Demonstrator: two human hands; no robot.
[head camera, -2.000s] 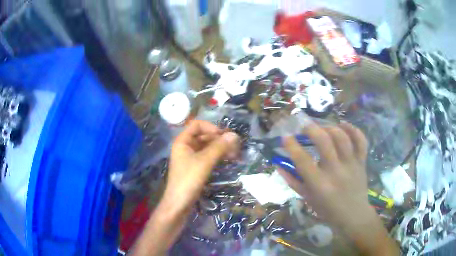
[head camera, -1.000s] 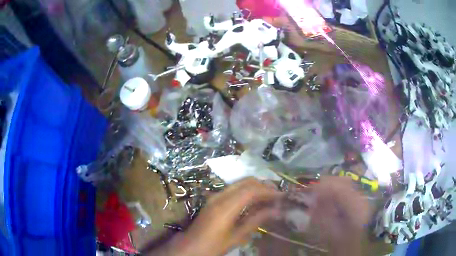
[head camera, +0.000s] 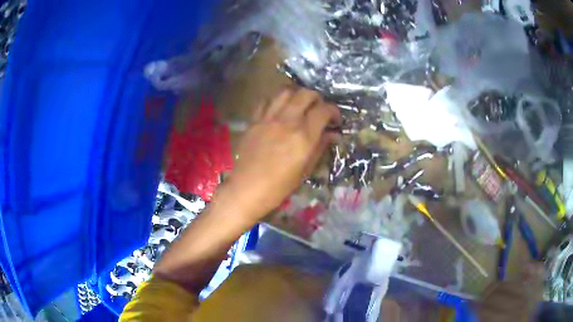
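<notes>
My left hand (head camera: 286, 144) is over the bench, fingers curled down at the edge of the loose dark-and-chrome parts (head camera: 358, 163); its fingertips are partly hidden and blurred. My right hand (head camera: 515, 295) is at the lower right, blurred and low in the picture, just below the blue-handled pliers (head camera: 507, 245). Whether it touches them or holds anything cannot be told. A white model body (head camera: 380, 261) shows at the bottom centre, over my lap near the bench edge, partly cut off by the frame.
A large blue crate (head camera: 75, 138) stands at the left, a red sheet (head camera: 202, 154) beside it. Clear bags (head camera: 484, 56) lie at the back, white paper (head camera: 427, 116) before them. A yellow-tipped stick (head camera: 449, 236), a yellow-black handle (head camera: 551, 195) and a pile of scraps (head camera: 339, 217) lie nearer.
The view has shifted down and left. My left hand has moved to the loose parts. The pliers, at my right hand two seconds ago, show above it. The white body at my lap has come into view.
</notes>
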